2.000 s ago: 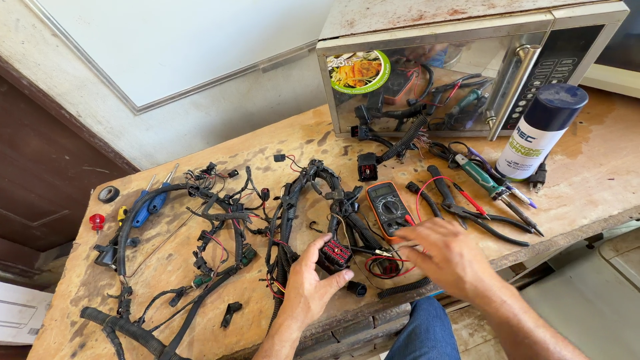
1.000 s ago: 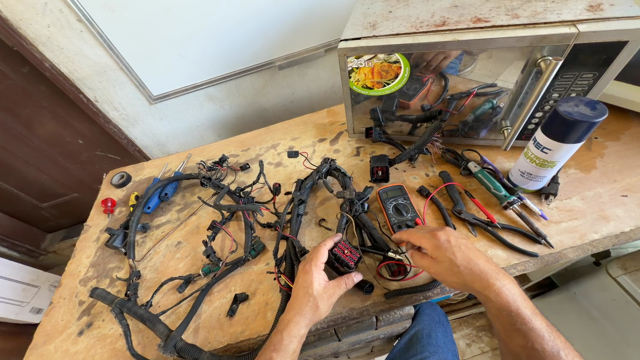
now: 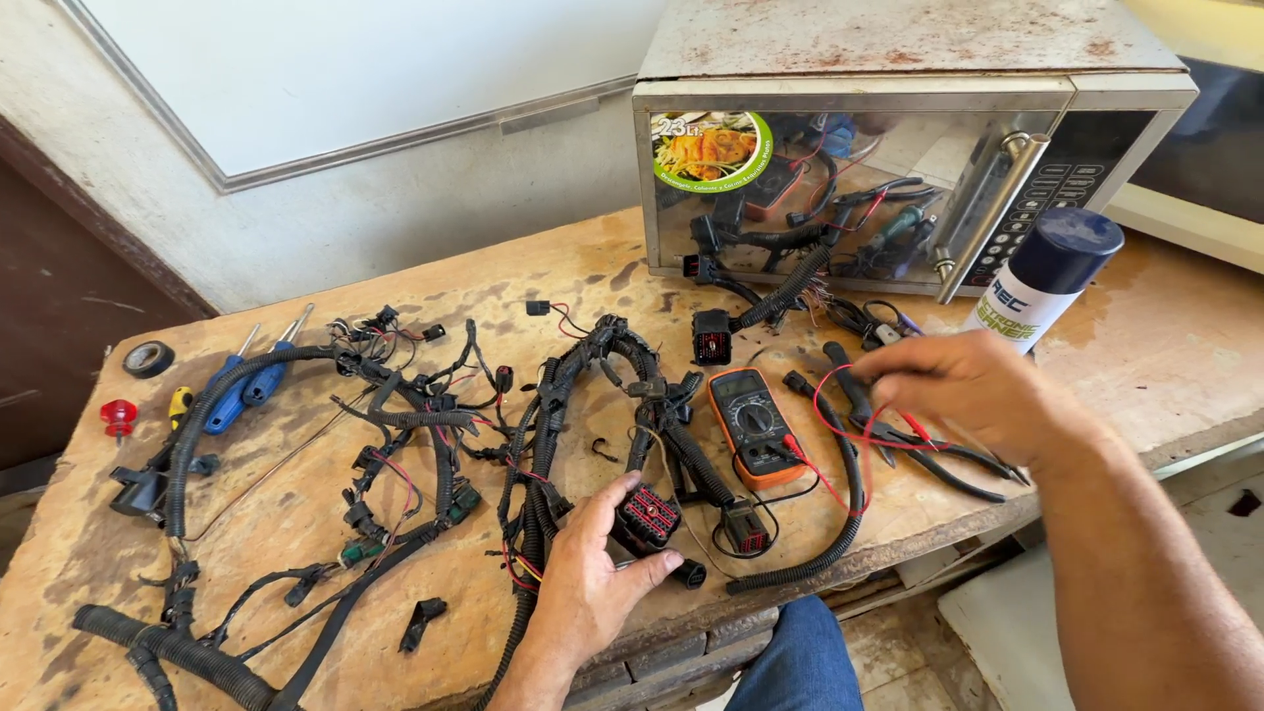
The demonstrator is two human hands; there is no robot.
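Observation:
My left hand (image 3: pixel 597 578) grips a black multi-pin connector (image 3: pixel 649 515) with a red face, between thumb and fingers, at the near side of a wiring harness (image 3: pixel 553 425). My right hand (image 3: pixel 963 390) is raised above a pair of pliers (image 3: pixel 928 449); its fingers are bent around the red test lead (image 3: pixel 839 434), though the exact hold is partly hidden. Between the hands lies an orange and black digital multimeter (image 3: pixel 755 427), a red plug at its lower right. Another connector (image 3: pixel 746 528) lies just below the multimeter, ringed by a black lead.
A microwave oven (image 3: pixel 889 188) stands behind, with a spray can (image 3: pixel 1047 281) by its right corner. More harness (image 3: pixel 212 390), blue-handled screwdrivers (image 3: pixel 247 385), black tape (image 3: pixel 148 358) and a red-handled tool (image 3: pixel 118 417) are at the left of the wooden bench (image 3: pixel 326 632).
My right hand has moved away from beside the multimeter, right and upward, and the red lead now rises to it. My left hand keeps its hold on the connector.

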